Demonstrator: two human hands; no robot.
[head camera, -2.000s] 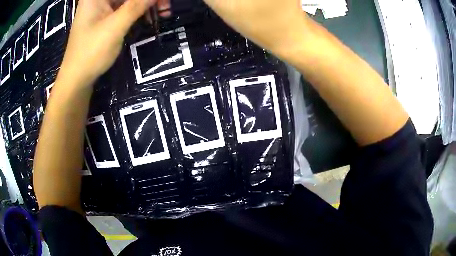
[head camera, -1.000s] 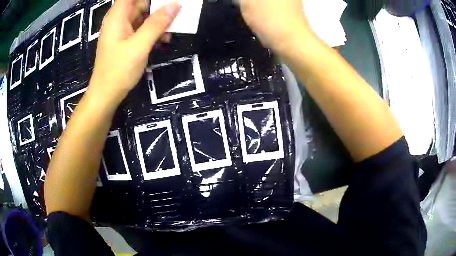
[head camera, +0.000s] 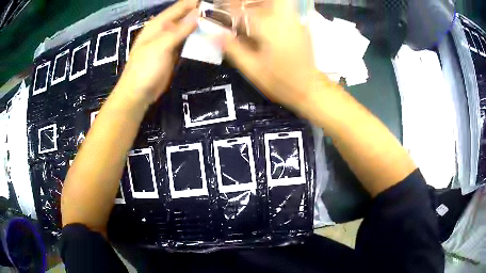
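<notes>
A small white adhesive sheet (head camera: 203, 45) is between my hands above the black tray (head camera: 176, 234). My left hand (head camera: 160, 50) grips its upper left side. My right hand (head camera: 272, 50) is blurred, with its thumb on the sheet's right edge; its upper fingers are unclear. Below the hands, one housing with a white frame (head camera: 233, 109) lies sideways. Closer to me, several upright housings with white frames (head camera: 203, 173) lie in a row in the tray. My left forearm covers part of the tray's left side.
White scraps (head camera: 349, 50) lie on the green bench right of the tray. Farther right is a long white sheet stack (head camera: 426, 117), then another black tray (head camera: 473, 42) at the edge. A dark fan with a purple-blue ring (head camera: 24, 245) is at lower left. A pale plastic bag (head camera: 469, 234) is at lower right.
The view has shifted, so the tray sits lower and farther right. The white sheet came into view in my left hand. My right hand has moved in against it.
</notes>
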